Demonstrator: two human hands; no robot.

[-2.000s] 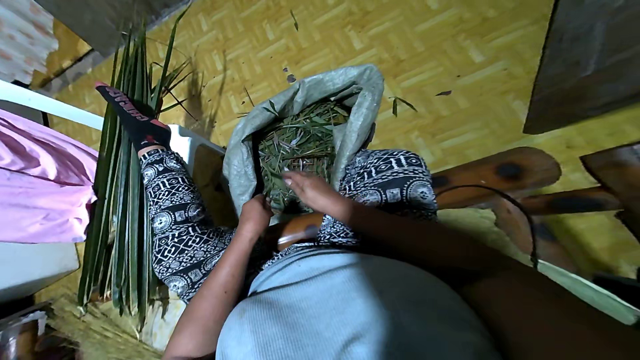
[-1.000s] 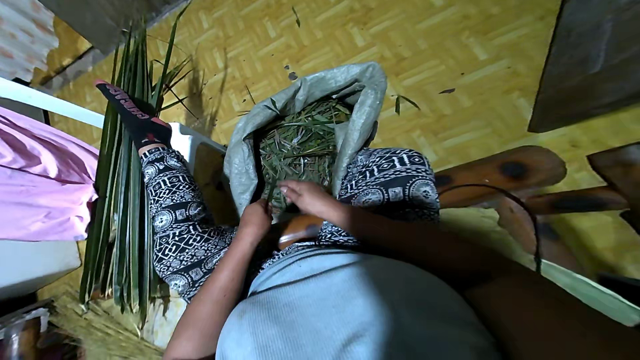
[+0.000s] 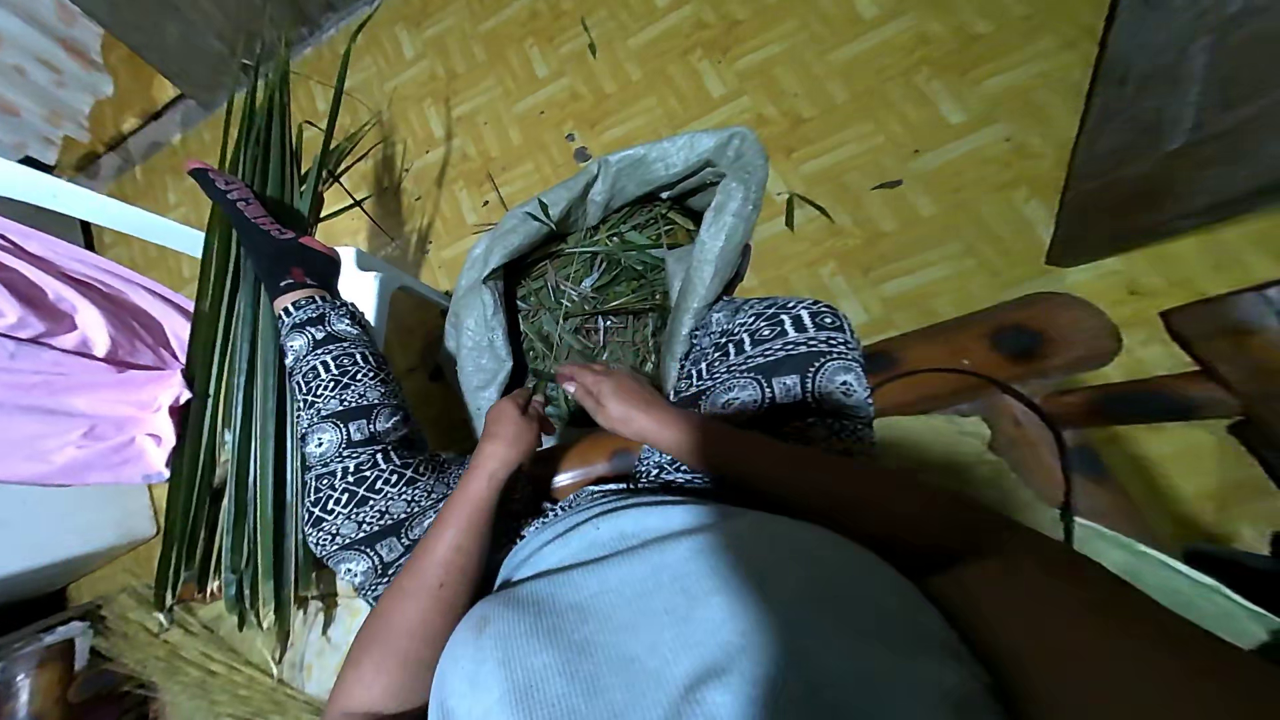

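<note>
Between my legs stands a woven plastic sack (image 3: 480, 310) with its mouth rolled outward, filled with cut green leaf pieces (image 3: 600, 290). My left hand (image 3: 515, 425) is closed at the sack's near edge, its fingers around something small and dark green that may be a leaf strip. Close to its right, my right hand (image 3: 610, 395) has its fingers stretched toward the left fingertips; whether it grips anything is not visible. A brown, glossy surface (image 3: 590, 462) lies just below both hands, against my body.
Long green palm fronds (image 3: 245, 400) lie at the left under my socked foot (image 3: 265, 230). Pink cloth (image 3: 85, 350) hangs at the far left. Wooden slats (image 3: 1010, 340) and a black curved cord (image 3: 1040, 410) are at the right. Leaf scraps (image 3: 805, 207) dot the patterned floor.
Both hands stay at the near edge of the sack. My right fingers have shifted slightly against the left hand; the sack and fronds look the same.
</note>
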